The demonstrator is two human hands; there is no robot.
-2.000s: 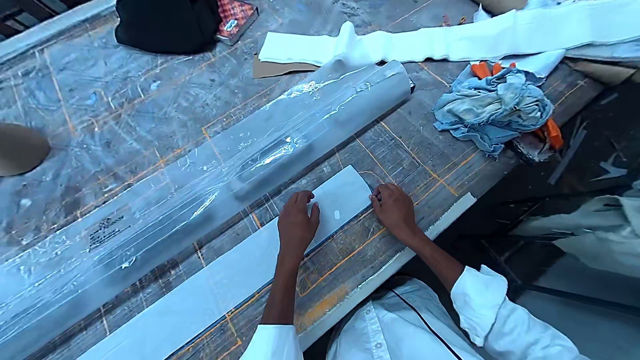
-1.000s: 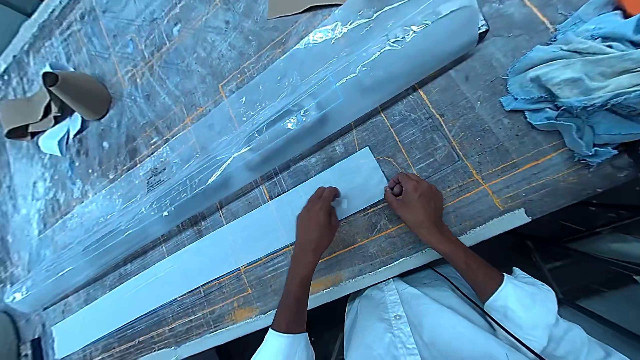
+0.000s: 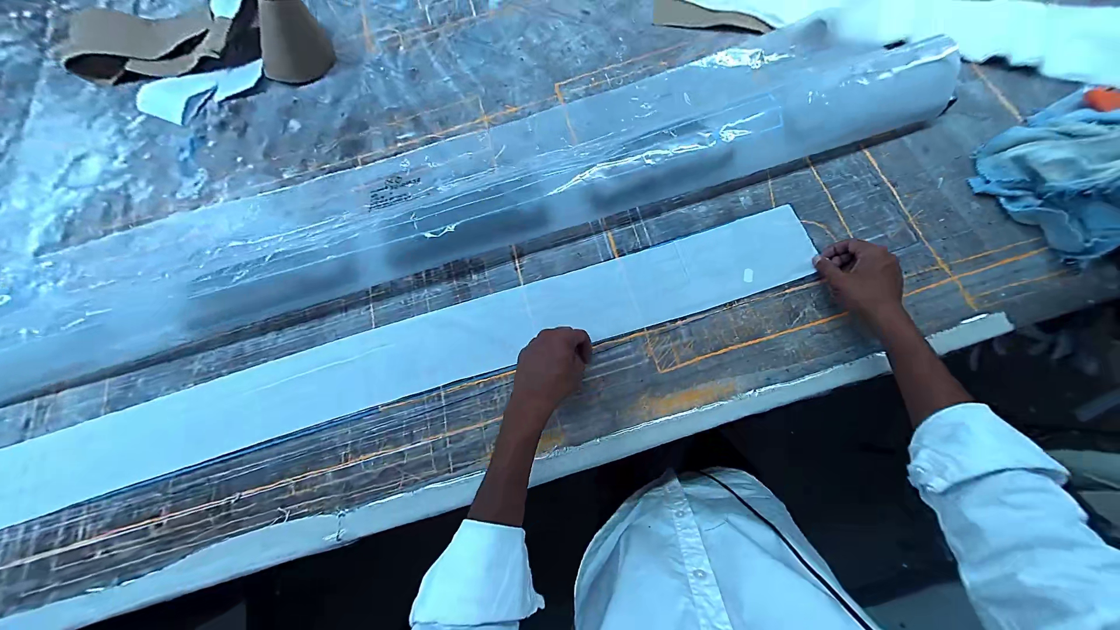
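Note:
A long, flat white strip point(image 3: 411, 346) lies slantwise on the scratched, orange-lined tabletop. My right hand point(image 3: 862, 276) pinches the lower corner of the strip's right end between thumb and fingers. My left hand point(image 3: 551, 367) rests at the strip's near edge, fingers curled down; whether they grip the edge is hidden. Beyond the strip, roughly alongside it, lies a long roll of clear plastic film point(image 3: 490, 201) with small printed writing.
Crumpled blue cloth point(image 3: 1050, 166) with an orange piece lies at the right. Brown curled scraps point(image 3: 140, 44) and a brown cone point(image 3: 293, 44) sit at the upper left. White material point(image 3: 1032, 35) runs along the upper right. The table's pale edge point(image 3: 612, 446) passes before my body.
My left hand has moved left along the strip, from its upper face near the right end to its near edge. My right hand stays at the end corner. The view has shifted largely.

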